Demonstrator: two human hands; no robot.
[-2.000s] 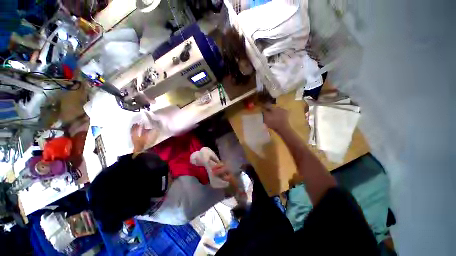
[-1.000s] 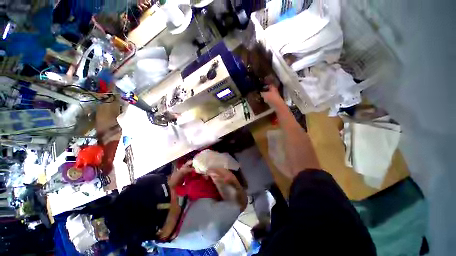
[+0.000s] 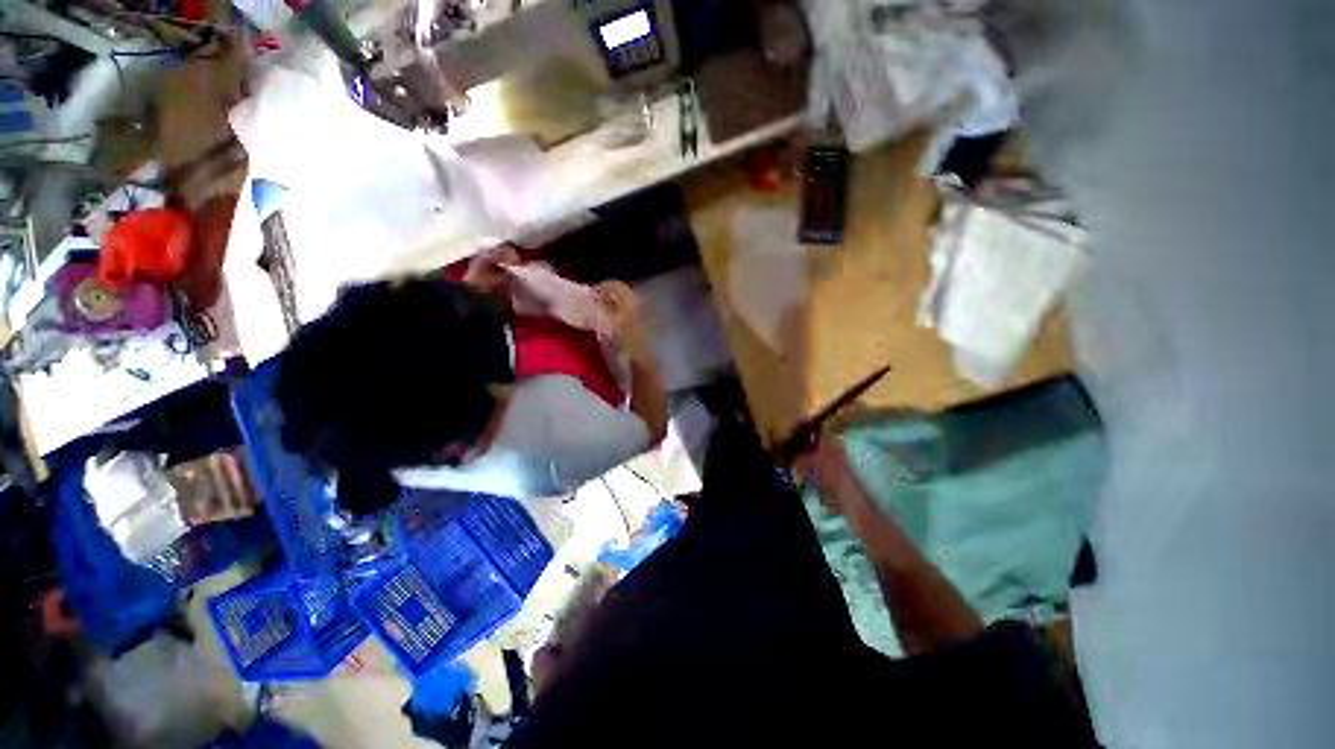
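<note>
My right hand (image 3: 824, 465) is low at the near edge of the brown table (image 3: 842, 334). It is closed around dark scissors (image 3: 846, 403), with the long blades pointing up and right over the table. The handles are mostly hidden by the fingers. A blurred skin-toned patch shows beside my dark clothing at the bottom; I cannot tell whether it is my left hand.
A black phone-like rectangle (image 3: 824, 193) and stacked pale cloth pieces (image 3: 1007, 285) lie on the brown table. Green cloth (image 3: 966, 512) is beside it. A seated person (image 3: 549, 424) handles white cloth at the sewing machine (image 3: 542, 66). Blue baskets (image 3: 447, 585) stand on the floor.
My right hand has come back from the table's far end by the sewing machine to the near edge and now holds scissors. The black rectangle now shows on the table. The view has shifted.
</note>
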